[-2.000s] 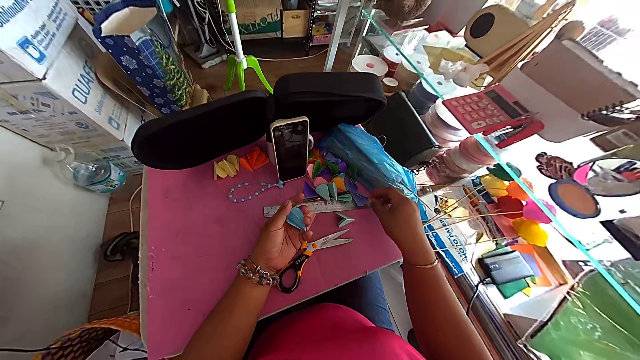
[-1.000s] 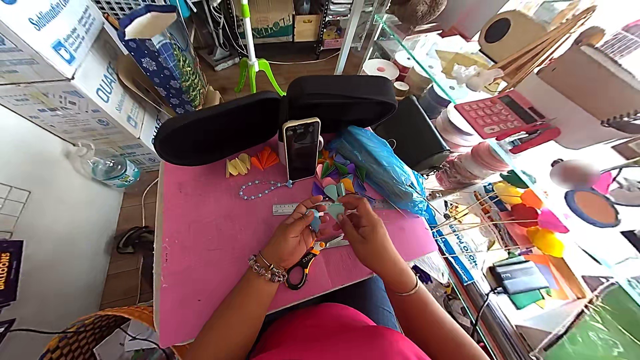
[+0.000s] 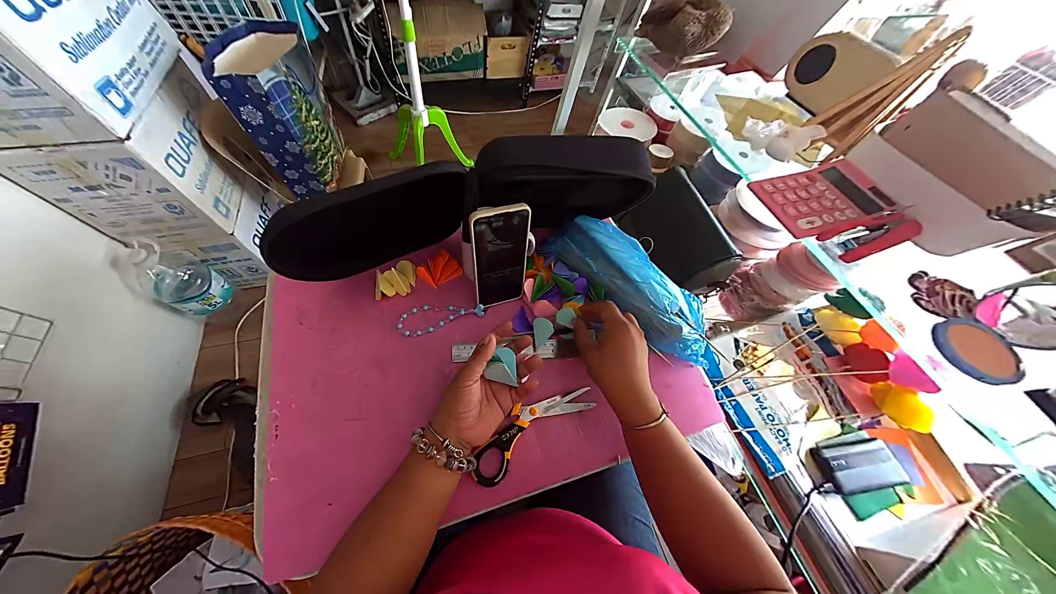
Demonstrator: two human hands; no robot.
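Observation:
My left hand (image 3: 478, 402), palm up, holds a folded light-blue paper piece (image 3: 502, 366) on its fingers. My right hand (image 3: 614, 346) is at the pile of folded coloured paper pieces (image 3: 566, 285); its fingertips are by a pale green paper piece (image 3: 566, 317), and whether they grip it is unclear. Another pale folded piece (image 3: 542, 332) lies between the hands, near a metal ruler (image 3: 464, 353) that is partly hidden. Scissors with black and orange handles (image 3: 508, 436) lie part open beside my left hand. A blue bead string (image 3: 426, 320) rests on the pink table (image 3: 346, 412).
An upright phone (image 3: 501, 256) leans before an opened black case (image 3: 561, 177). Yellow (image 3: 396, 280) and orange (image 3: 439, 269) folded papers sit left of it. A blue plastic bag (image 3: 627, 276) lies right of the pile. A glass shelf with ribbon spools (image 3: 627, 124) and a red calculator (image 3: 817, 198) borders the right side.
A second ago both hands were close together over the paper pieces; now they are apart. My right hand has moved right to the pile, and my left hand has turned palm up.

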